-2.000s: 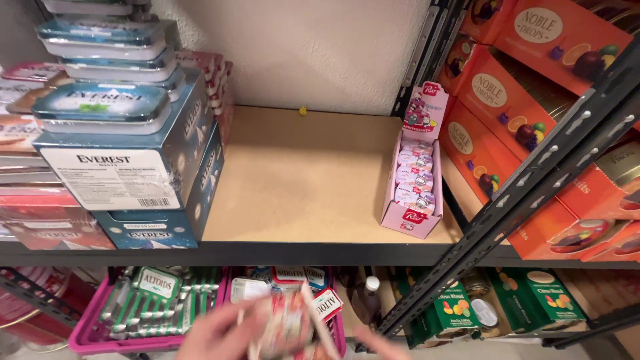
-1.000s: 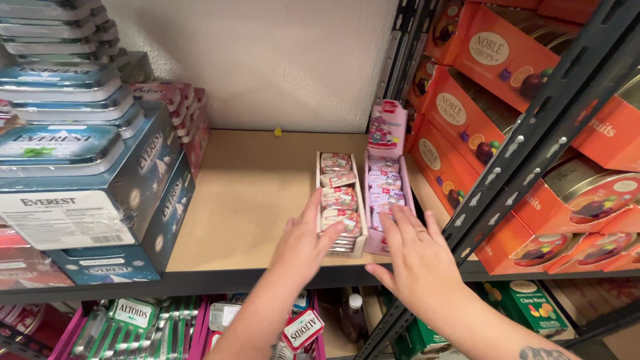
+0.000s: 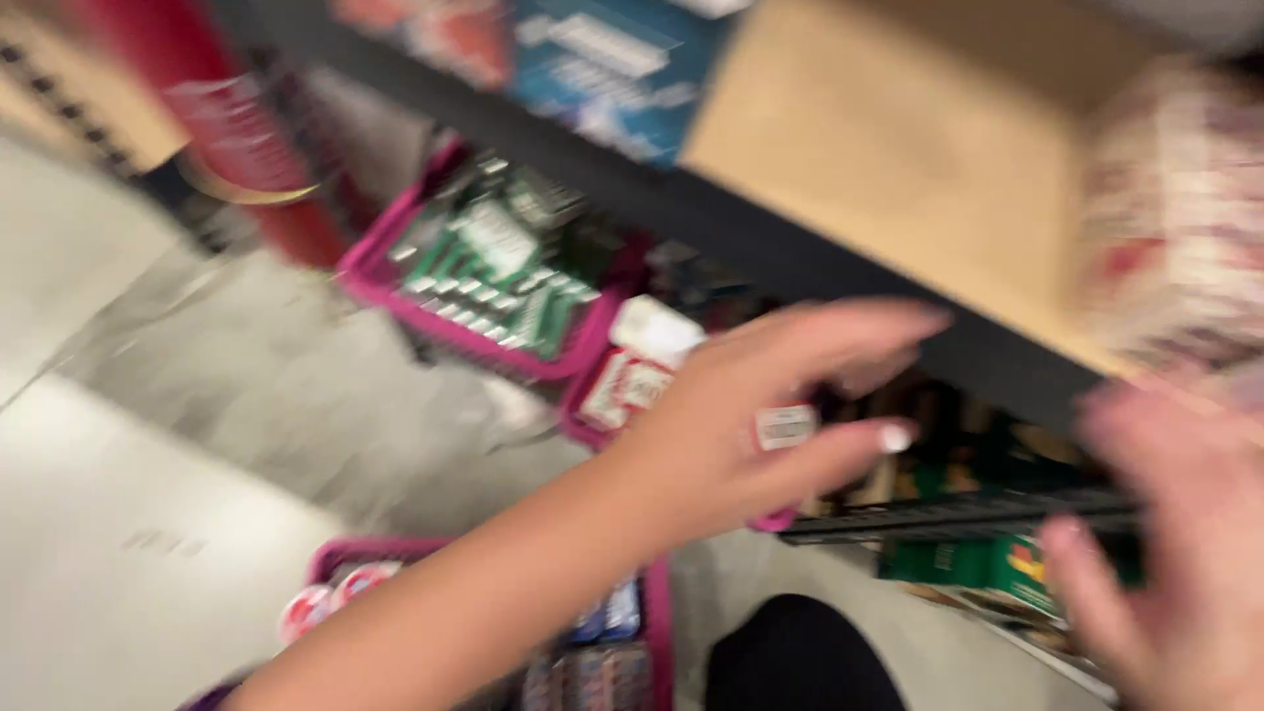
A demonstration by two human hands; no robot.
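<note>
The picture is blurred. My left hand [image 3: 790, 395] is in front of the dark shelf edge [image 3: 829, 247], its fingers apart and nothing held. At the right border my right hand [image 3: 1165, 513] is spread, its fingertips near the shelf edge, with nothing visible in it. A display box of wrapped candies [image 3: 1165, 217] stands on the tan shelf board [image 3: 908, 148] above my right hand. Behind and below my left hand, a pink basket [image 3: 474, 341] holds green and white Altoids tins [image 3: 504, 247]. Red and white tins [image 3: 622, 390] lie in the pink basket beside it.
Blue boxes [image 3: 602, 79] stand on the shelf at the top. Another pink basket [image 3: 660, 632] with tins and packets is on the concrete floor [image 3: 247, 395]. Green boxes [image 3: 1027, 573] sit low on the right, by a black shelf post [image 3: 948, 518]. A red cylinder [image 3: 227, 128] is upper left.
The wrapped candy box in my hands two seconds ago stood on the shelf one second ago. My hands have since come away from the boxes. The view has swung down and left and tilted.
</note>
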